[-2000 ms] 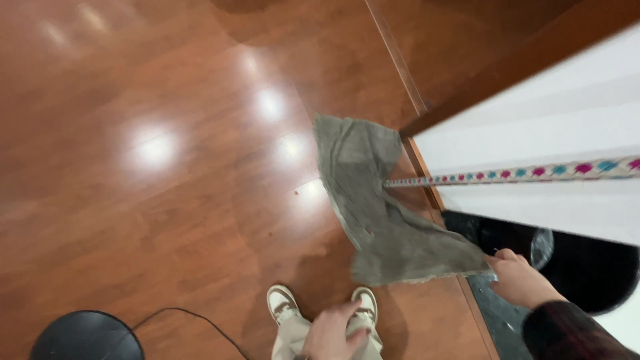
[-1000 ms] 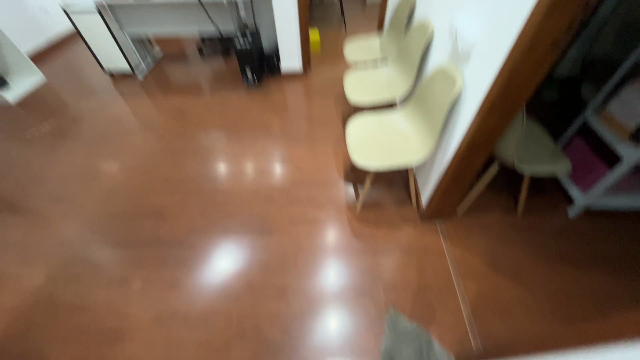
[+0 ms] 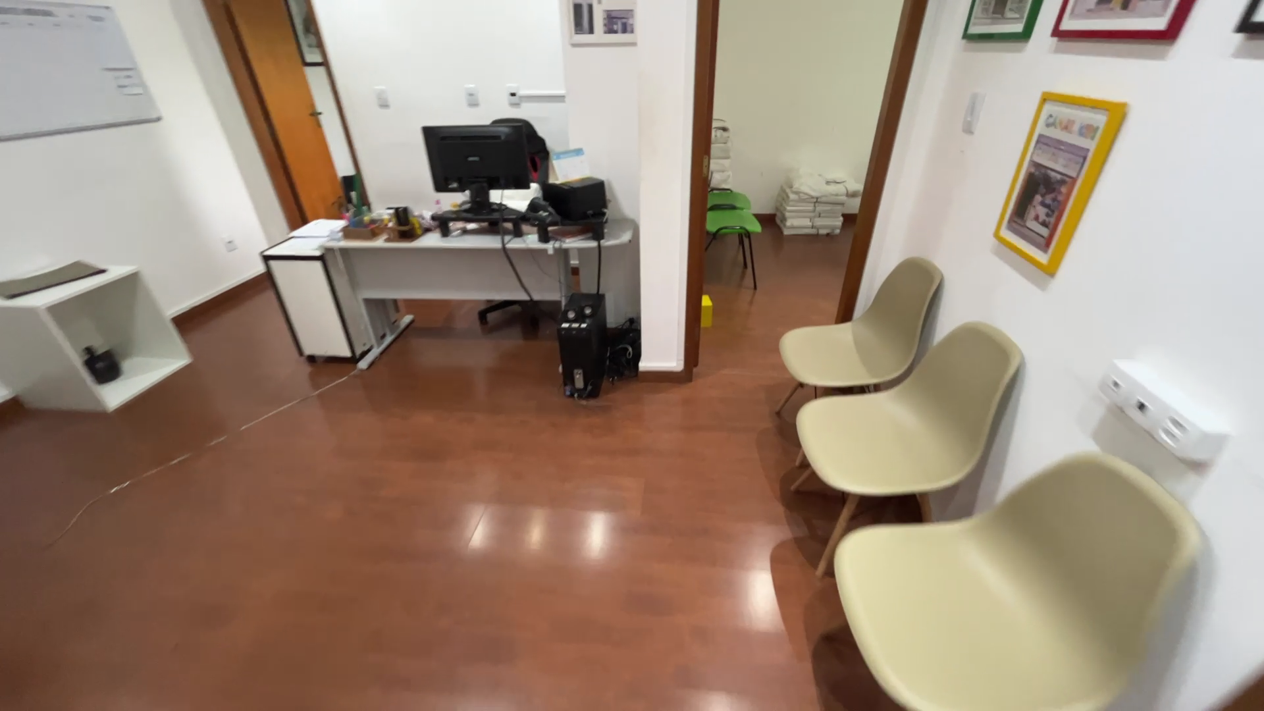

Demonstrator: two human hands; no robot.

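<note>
Neither my left hand nor my right hand is in the head view, and the grey cloth and the patterned pole are out of sight too. The view takes in a room with a glossy reddish-brown wood-look floor (image 3: 425, 553). Three beige moulded chairs stand along the right wall, the nearest chair (image 3: 1007, 583) at the lower right, a middle chair (image 3: 908, 434) behind it and a far chair (image 3: 854, 351) by the doorway.
Across the room stands a grey desk (image 3: 444, 267) with a monitor (image 3: 476, 158). A black computer tower (image 3: 583, 346) and cables are on the floor beside it. At left is a white open cube shelf (image 3: 74, 326). Stacked white bundles (image 3: 815, 202) lie beyond the doorway, and a thin line crosses the floor.
The view has swung up from the floor to the room. The grey cloth, the pole, and the hand at the cloth's corner two seconds ago are out of view.
</note>
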